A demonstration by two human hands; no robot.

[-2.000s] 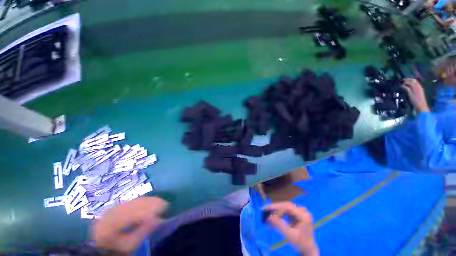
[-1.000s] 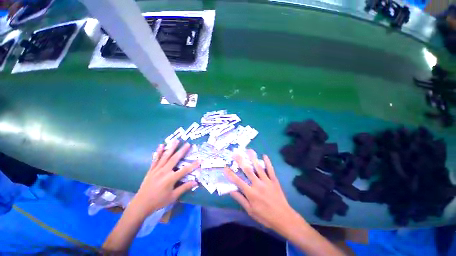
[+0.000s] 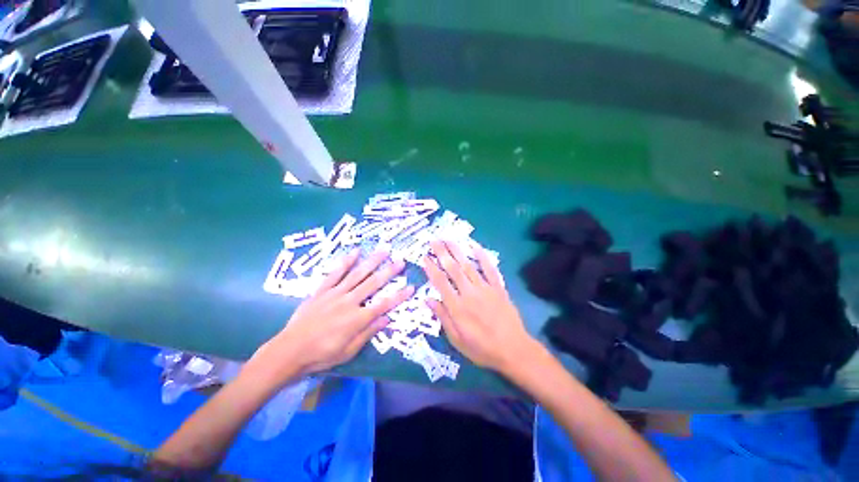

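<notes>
A loose pile of small white slotted plates (image 3: 400, 221) lies on the green table in front of me. My left hand (image 3: 334, 318) lies flat on the left part of the pile, palm down, fingers spread. My right hand (image 3: 471, 306) lies flat on the right part, palm down, fingers a little apart. Neither hand grips a plate that I can see; what is under the palms is hidden. Plates show between the hands, beyond the fingertips and near the table's front edge.
A large heap of black pads (image 3: 768, 301) lies at right, with a smaller group (image 3: 575, 264) nearer. A slanted post (image 3: 245, 89) stands beyond the pile. Black frame units (image 3: 297, 56) lie on white sheets at far left. Black brackets (image 3: 815, 155) lie far right. Clear bags (image 3: 188, 372) are below the table.
The view has swung from the black heap to the white pile. Both hands have come onto the pile, and over the last second its plates have shifted and spread, some left, some towards the front edge.
</notes>
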